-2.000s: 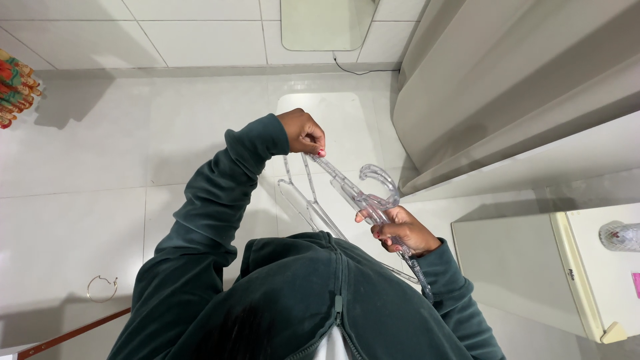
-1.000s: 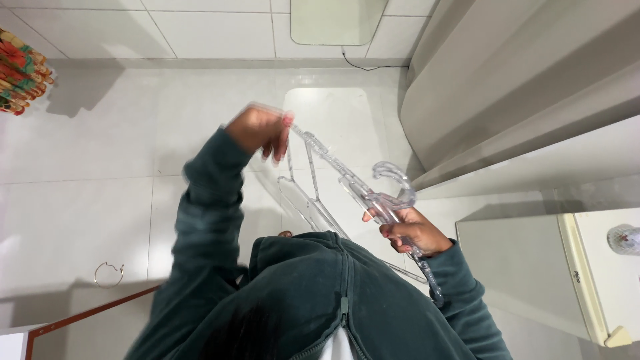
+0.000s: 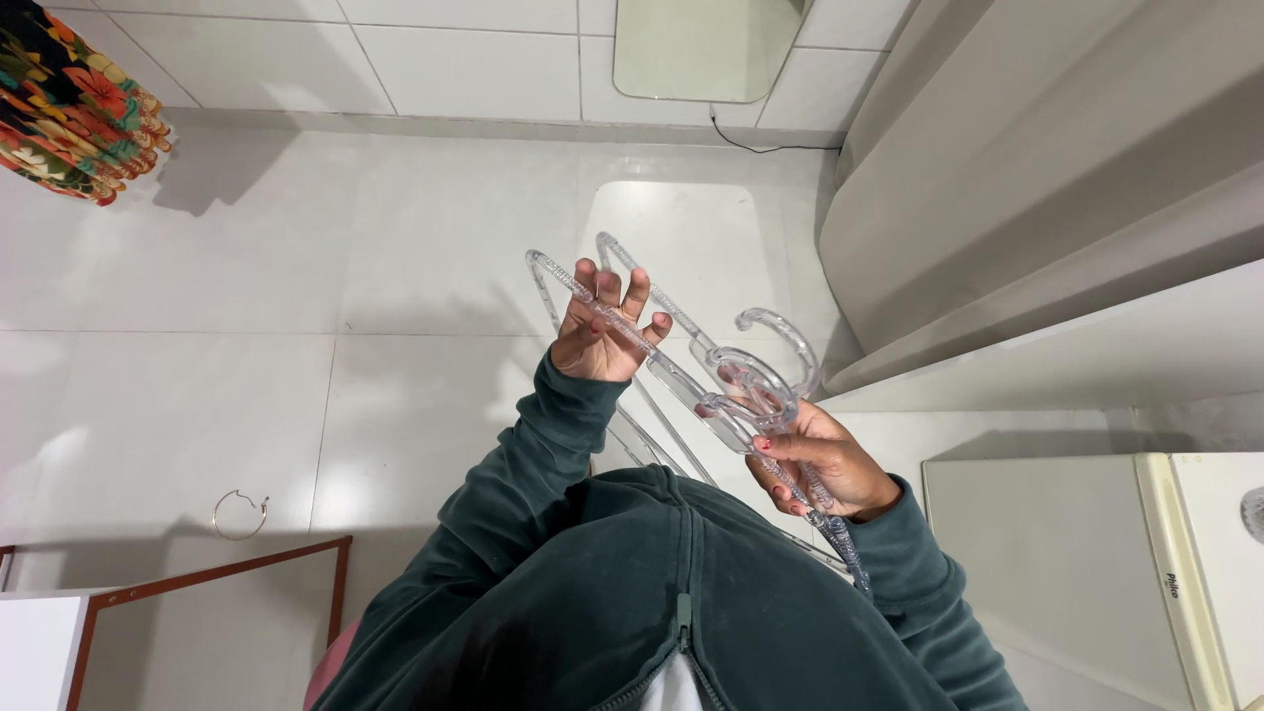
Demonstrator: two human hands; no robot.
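Two clear plastic clothes hangers (image 3: 681, 380) lie side by side, slanting across the front of my dark green zip jacket (image 3: 592, 592). My right hand (image 3: 825, 459) grips them both near the base of their hooks (image 3: 790, 341), the thumb across the near one. Higher up, my left hand (image 3: 607, 321) is spread with its fingers apart among the hangers' upper arms, touching or very near the closer one. Whether it bears on that hanger is not clear. The lower bars pass partly behind the jacket.
A grey curtain (image 3: 948, 197) hangs at the right, above a white Philco fridge (image 3: 1076, 573). A mirror (image 3: 706, 49) leans at the tiled wall, with a black cable (image 3: 770, 150) beside it. Floral cloth (image 3: 74, 109), a thin ring (image 3: 240, 515) and a brown-framed table (image 3: 222, 573) are at the left.
My left hand has moved right and down, and its fingers have spread. The two hangers now show apart at their upper ends. My right hand keeps its hold.
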